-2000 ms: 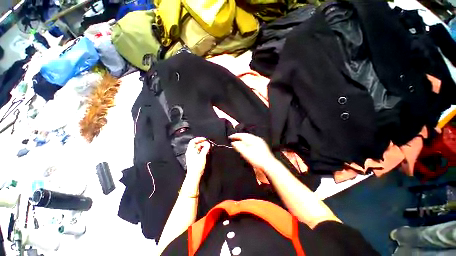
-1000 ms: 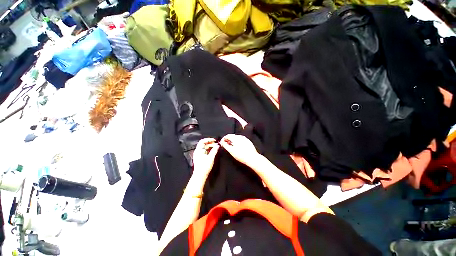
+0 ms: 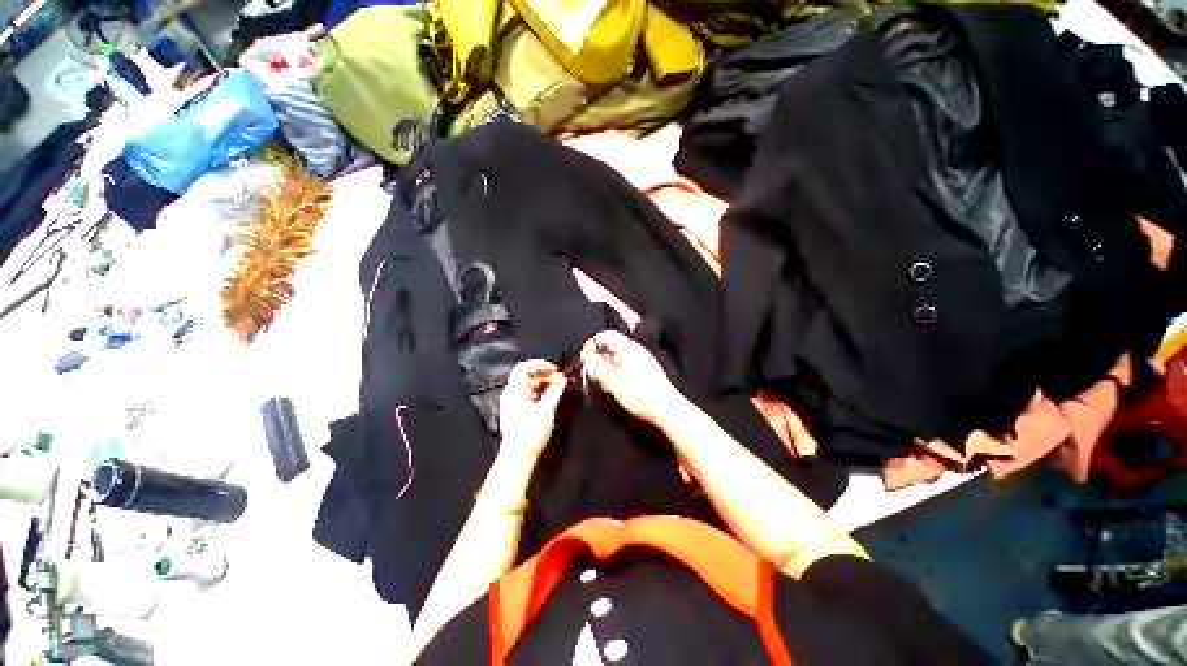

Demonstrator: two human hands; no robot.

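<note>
A black jacket (image 3: 605, 462) lies spread in front of me, with glossy lining strips and a ring shape on its left part. My left hand (image 3: 531, 394) and my right hand (image 3: 627, 375) are over its middle, fingertips pinched close together. A short pale thread (image 3: 586, 388) shows at my right fingertips. A small dark bit lies between the hands, too small to name. What my left fingertips pinch is mostly hidden. A thin pale line of thread (image 3: 405, 453) lies on the jacket's left panel.
Another black jacket with ringed buttons (image 3: 833, 247) lies right, over salmon cloth (image 3: 1028, 442). Olive-yellow garments (image 3: 560, 65) are heaped at the far edge. Left are a blue bag (image 3: 202, 130), brown fur trim (image 3: 271, 254), a black cylinder (image 3: 169, 492) and a small black case (image 3: 283, 440).
Two seconds ago the hands were apart with a pale thread stretched between them. They have since come together at the fingertips. The whole view has shifted slightly.
</note>
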